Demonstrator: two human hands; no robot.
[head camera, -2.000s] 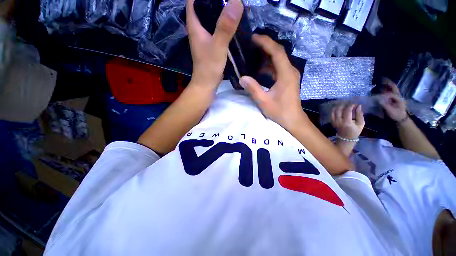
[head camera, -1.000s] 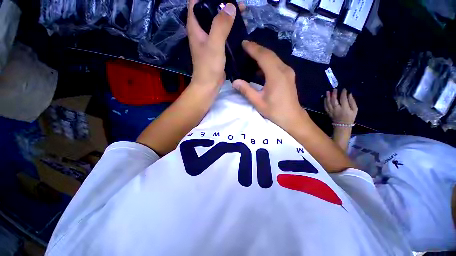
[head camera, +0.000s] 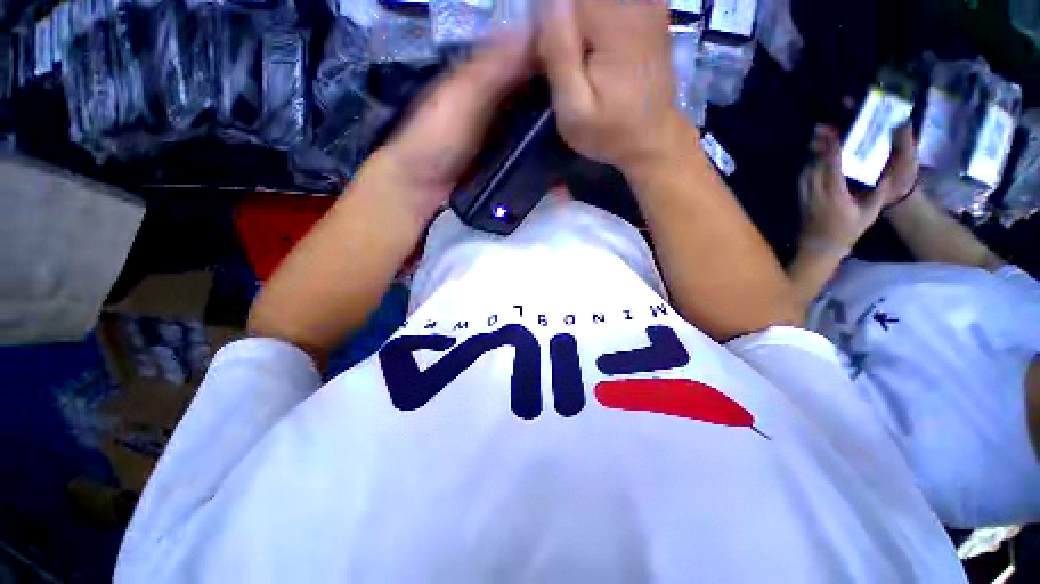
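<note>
A closed black unit (head camera: 508, 171) slants between my hands near my chest, with a small white light at its lower end. Its upper end is hidden by my hands. My right hand (head camera: 610, 86) is closed around the upper part of the unit. My left hand (head camera: 456, 120) lies along the unit's left side and is motion-blurred. Its fingertips are hidden, so I cannot tell whether it grips the unit.
Bubble-bagged units (head camera: 183, 86) lie in a row at the upper left. A small white label (head camera: 717, 154) lies on the black mat. At right, another person's hands (head camera: 838, 205) hold an open unit (head camera: 876, 135) beside more bagged units (head camera: 969, 131). A red bin (head camera: 268, 234) is below the bench edge.
The unit's lit end has turned from far to near me. My right hand has moved up over the unit; my left hand has shifted lower. The other person now holds an open unit.
</note>
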